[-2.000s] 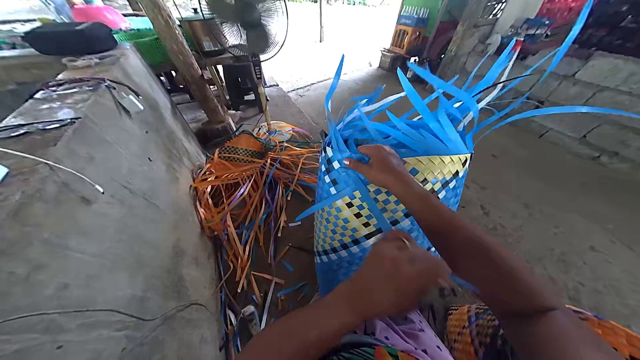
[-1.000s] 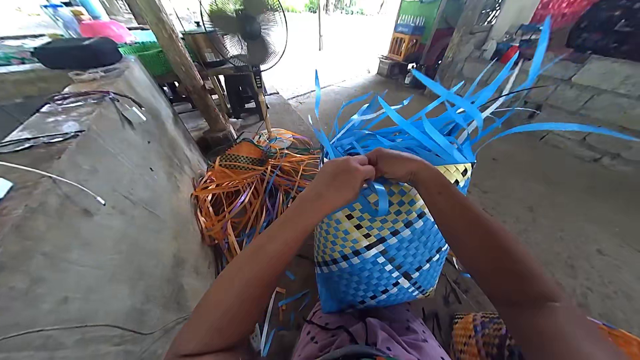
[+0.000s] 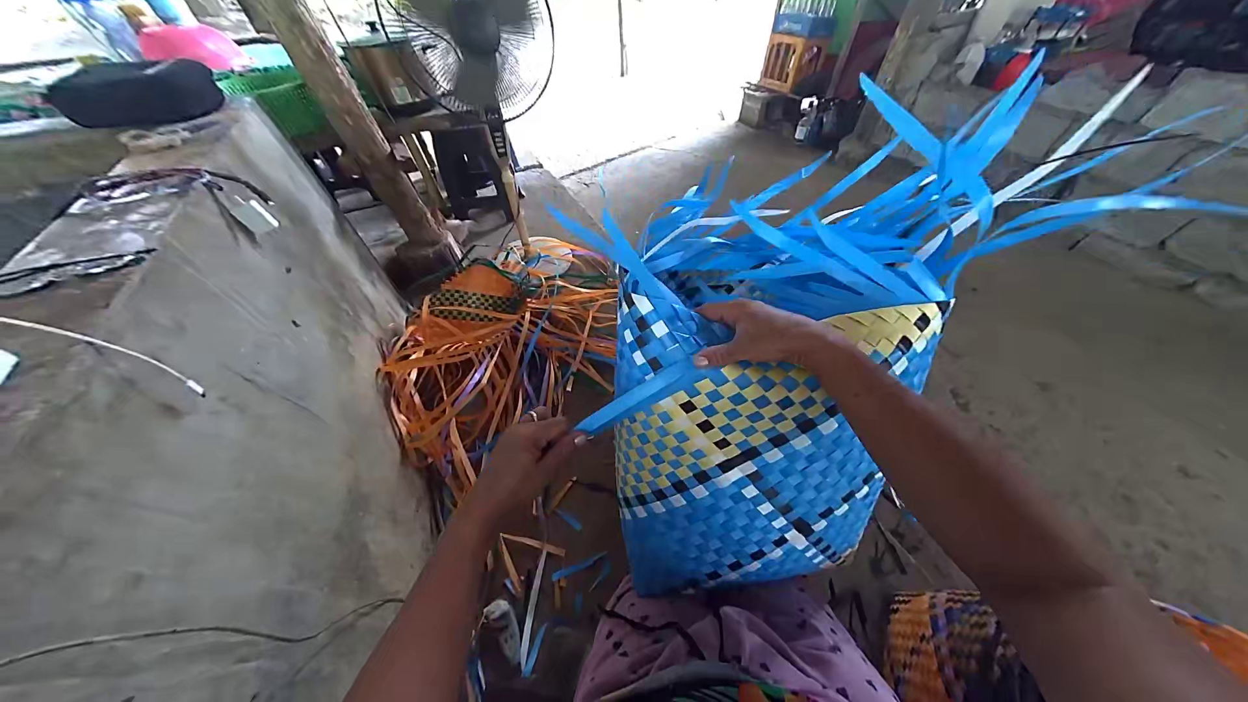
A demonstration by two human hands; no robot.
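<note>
A basket woven of blue, yellow, black and white plastic strips (image 3: 751,487) stands upright at my knees, with long loose blue strips (image 3: 877,244) spraying from its top. My left hand (image 3: 531,453) pinches the end of a flat blue strip (image 3: 639,398) that runs down and left from the basket's rim. With its thumb outside and its fingers at the rim, my right hand (image 3: 760,336) grips the basket's upper edge where that strip comes out. Part of the rim is hidden behind the right hand and the loose strips.
A heap of orange strips with a partly woven orange piece (image 3: 478,292) lies left of the basket. Beside it rises a concrete ledge (image 3: 263,390). A standing fan (image 3: 478,39) and wooden post (image 3: 341,117) are behind. An orange woven basket (image 3: 941,643) sits at the lower right.
One second ago both hands were together at the rim; now my left hand has moved down and left with the blue strip stretched from it. My right hand has stayed at the rim.
</note>
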